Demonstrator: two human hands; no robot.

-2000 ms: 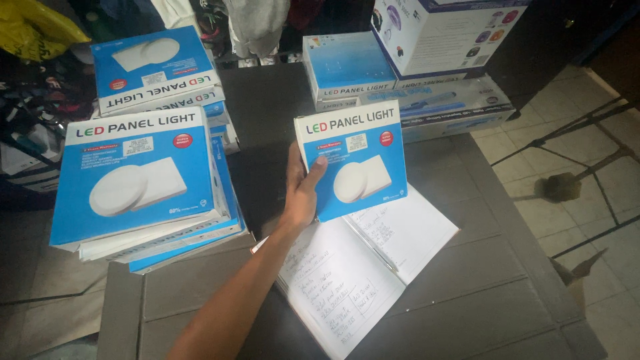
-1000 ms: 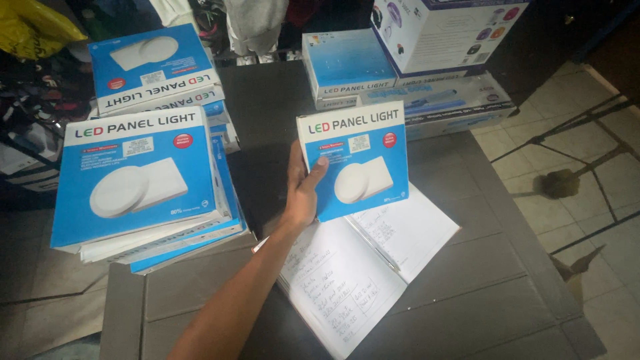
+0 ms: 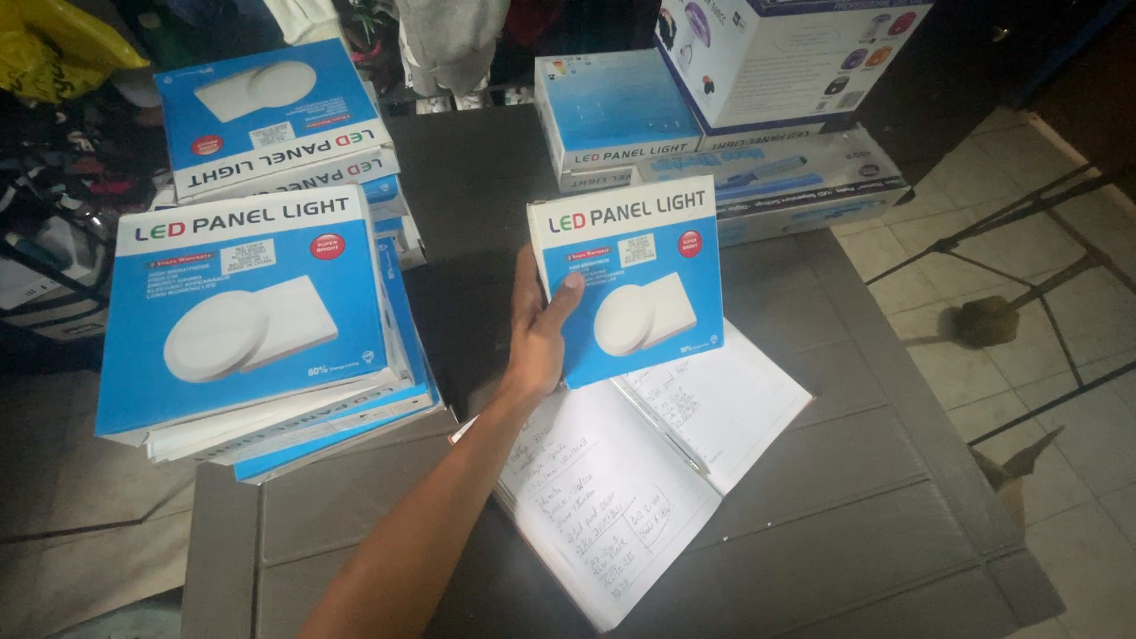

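Observation:
My left hand (image 3: 541, 333) holds a small blue and white LED panel light box (image 3: 643, 311) by its left edge, thumb on the front face. The box is upright above an open notebook (image 3: 612, 524) with handwriting on its pages. A pen (image 3: 661, 426) lies along the notebook's fold, its upper end close under the box. To the left of the hand stands a stack of larger LED panel light boxes (image 3: 240, 311). Behind it is another stack of such boxes (image 3: 275, 115). My right hand is out of view.
On the dark table (image 3: 843, 497), at the back right, a blue LED panel light box (image 3: 621, 98) and a large white and purple carton (image 3: 790, 62) rest on other boxes. A yellow bag (image 3: 62, 49) is at the far left. Thin metal bars (image 3: 1003, 231) cross above the tiled floor at right.

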